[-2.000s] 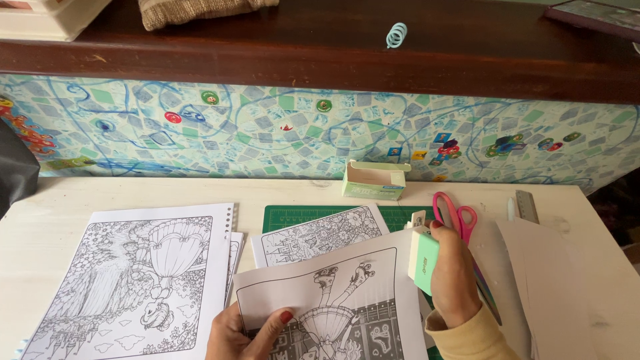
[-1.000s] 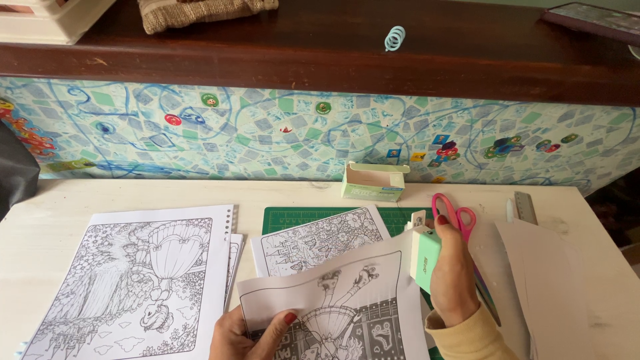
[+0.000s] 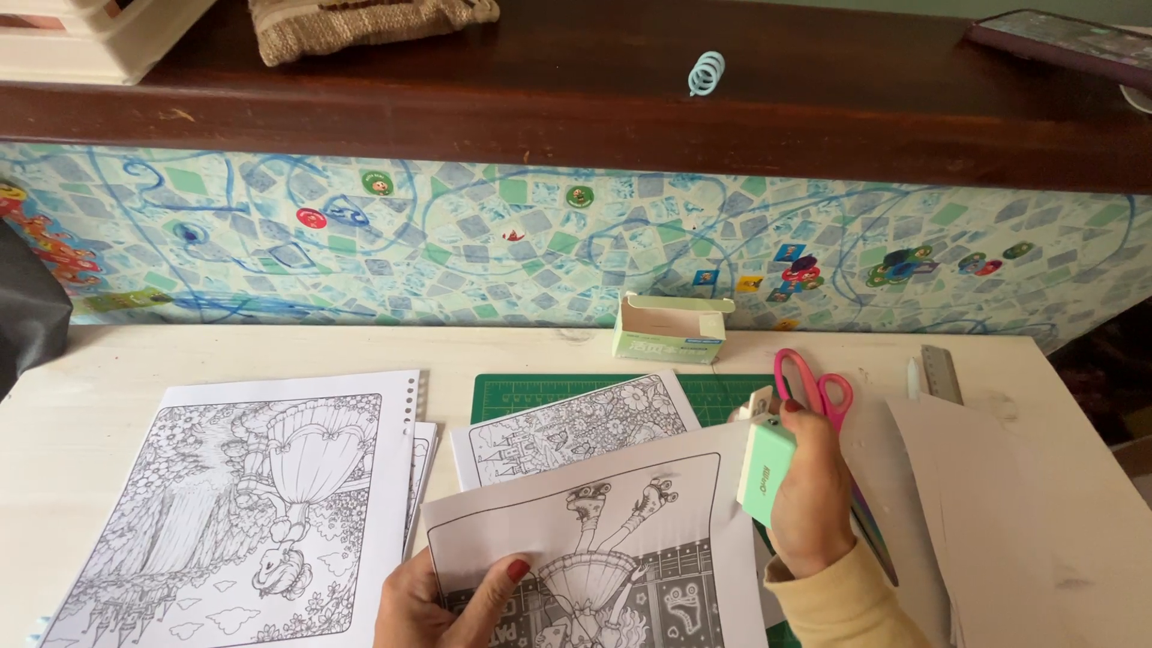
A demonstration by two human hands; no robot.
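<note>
My left hand (image 3: pixel 450 603) pinches the lower left edge of a coloring page (image 3: pixel 594 558), thumb on top. The page shows an upside-down figure on roller skates. In my right hand (image 3: pixel 814 490) is a mint-green hole punch (image 3: pixel 767 468), held at the page's upper right corner; whether its jaws are pressed together cannot be told. Beneath the held page lies another coloring page (image 3: pixel 576 427) with flowers and a castle, on a green cutting mat (image 3: pixel 513 387). Pink-handled scissors (image 3: pixel 832 405) lie just beyond my right hand, partly hidden by it.
At left lies a stack of coloring pages, the top one (image 3: pixel 225 513) with holes along its right edge. An open small box (image 3: pixel 670 333) stands behind the mat. Blank sheets (image 3: pixel 1017 540) and a ruler (image 3: pixel 940 373) are at right. A dark wooden ledge (image 3: pixel 576 117) holds a blue coil (image 3: pixel 706 74).
</note>
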